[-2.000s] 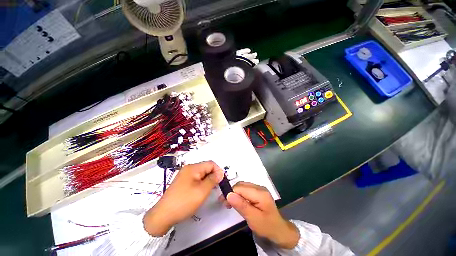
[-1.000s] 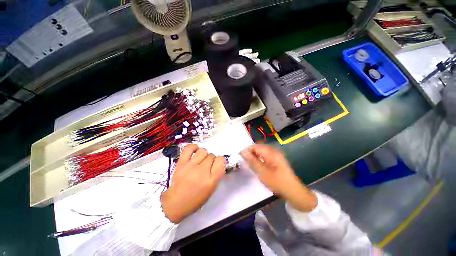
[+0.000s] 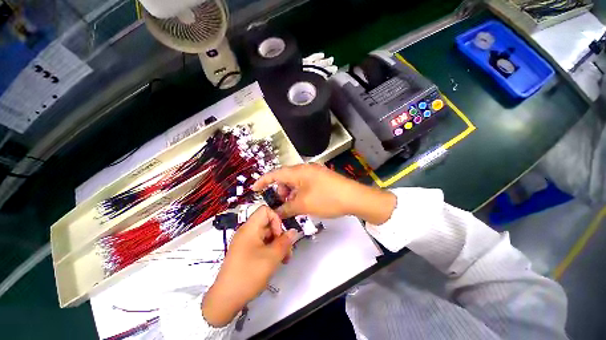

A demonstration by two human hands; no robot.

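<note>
My left hand [image 3: 247, 260] is over the white sheet [image 3: 332, 255], with its fingers bent and the fingertips close together. Whether it holds anything is unclear. My right hand [image 3: 320, 192] reaches across from the right, above and touching or nearly touching the left fingertips. A small dark piece [image 3: 272, 196] shows between its fingers and thumb; its exact shape is blurred. Small white and dark parts [image 3: 307, 226] lie on the sheet just right of my left fingertips. A black round part [image 3: 224, 221] on a dark lead lies beside the tray edge, left of my hands.
A cream tray [image 3: 72, 277] holds red and black leads with white connectors. Behind my hands stand black tape rolls [image 3: 307, 126], a grey tape dispenser [image 3: 392, 99] inside yellow floor tape, and a cream fan [image 3: 189, 30]. A blue bin [image 3: 525, 80] and a person's pale sleeve [image 3: 578, 159] are at the right.
My right hand has moved left and up to meet my left hand near the tray. The black strip held between both hands earlier is no longer seen stretched there. The view has shifted slightly.
</note>
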